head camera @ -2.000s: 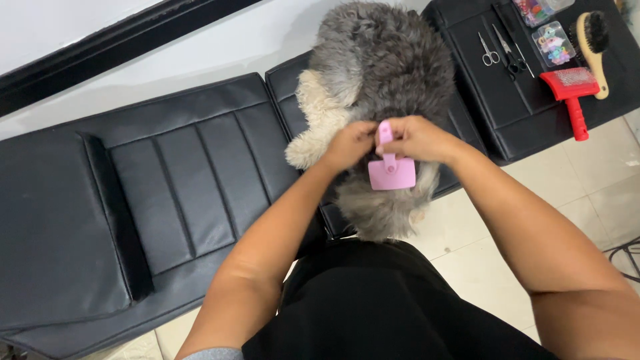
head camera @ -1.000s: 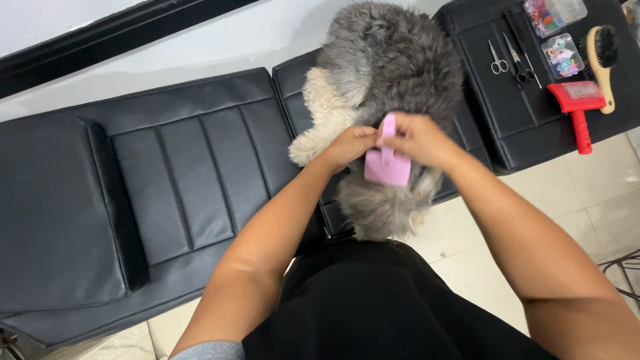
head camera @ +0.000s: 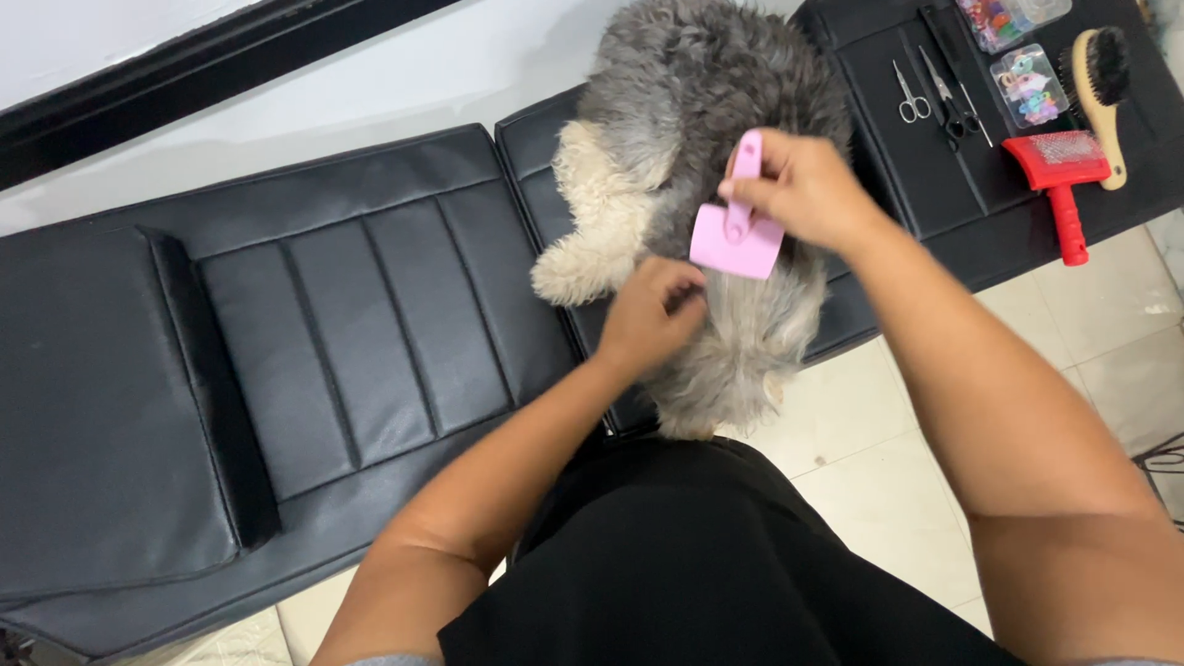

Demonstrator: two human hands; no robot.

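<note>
A shaggy grey dog with cream legs (head camera: 721, 83) lies on a black padded seat (head camera: 398, 305), its head end nearest my body. My right hand (head camera: 795, 190) grips the handle of a pink pet slicker brush (head camera: 737, 242), whose flat back faces up over the dog's neck. The bristle side is hidden. My left hand (head camera: 655, 310) rests at the left side of the neck fur, fingers curled; whether it pinches any hair cannot be seen.
On the black padded surface at the right lie small scissors (head camera: 913, 100), larger black-handled scissors (head camera: 948, 102), a red slicker brush (head camera: 1059, 166), a wooden-handled bristle brush (head camera: 1103, 102) and clear boxes of small colourful items (head camera: 1029, 88). Tiled floor (head camera: 860, 416) shows below.
My hands were close together at the dog's neck; now they are apart, with the pink brush up and to the right of my left hand. The brush remains in my right hand.
</note>
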